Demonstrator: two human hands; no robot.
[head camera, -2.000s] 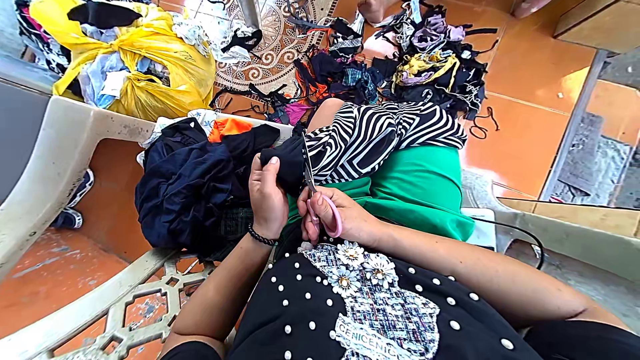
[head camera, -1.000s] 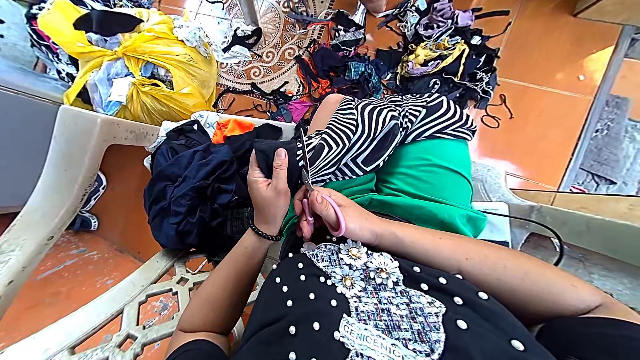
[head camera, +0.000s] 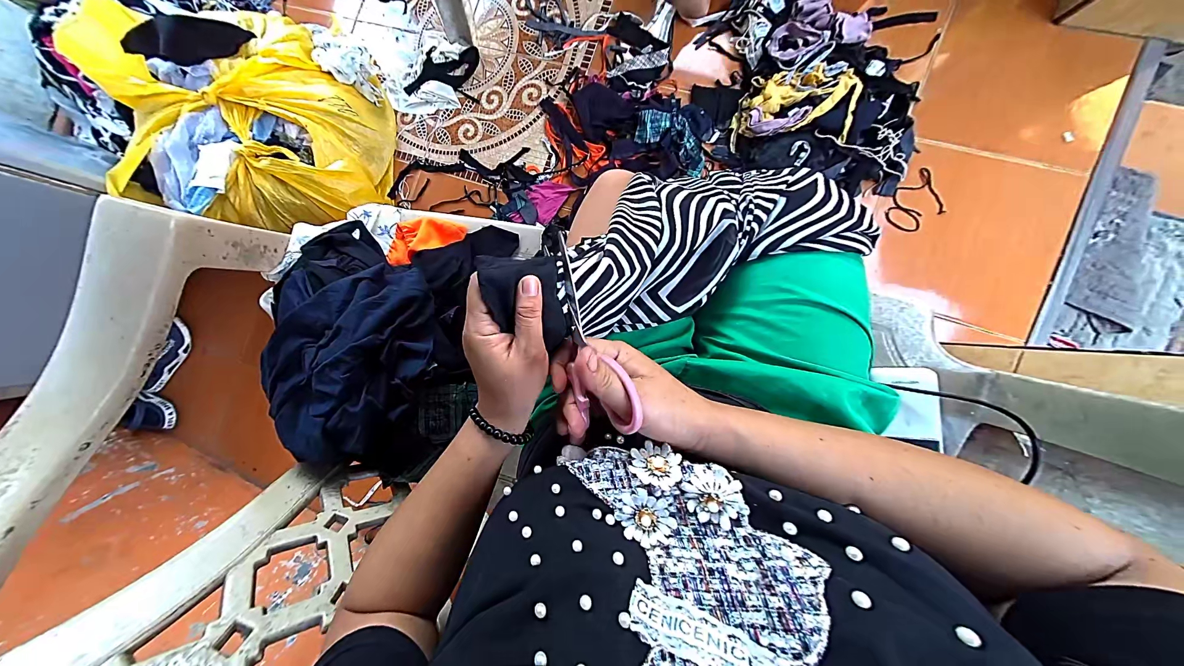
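Observation:
My left hand (head camera: 507, 356) grips a piece of black fabric (head camera: 523, 291), thumb on top, at the left edge of a black-and-white striped cloth (head camera: 689, 250). My right hand (head camera: 638, 393) has its fingers in the pink handles of a pair of scissors (head camera: 632, 396). The scissor blades point up along the border between the black fabric and the striped cloth; how far apart they are is hard to tell. The striped cloth lies across my lap, over green fabric (head camera: 786, 324). Beside my left hand is a heap of dark navy cloth (head camera: 361, 342) with an orange piece (head camera: 424, 240).
A cream plastic chair (head camera: 139, 254) with a lattice part stands at left. Beyond it is a tied yellow plastic bag (head camera: 314, 139) of fabric. Fabric scraps (head camera: 675, 129) are heaped on the orange tile floor ahead. A black cable (head camera: 994, 407) curves at right.
Both hands keep nearly the same place and hold. The scissor blades look apart one second ago, beside the same edge of the black fabric. The view has shifted slightly.

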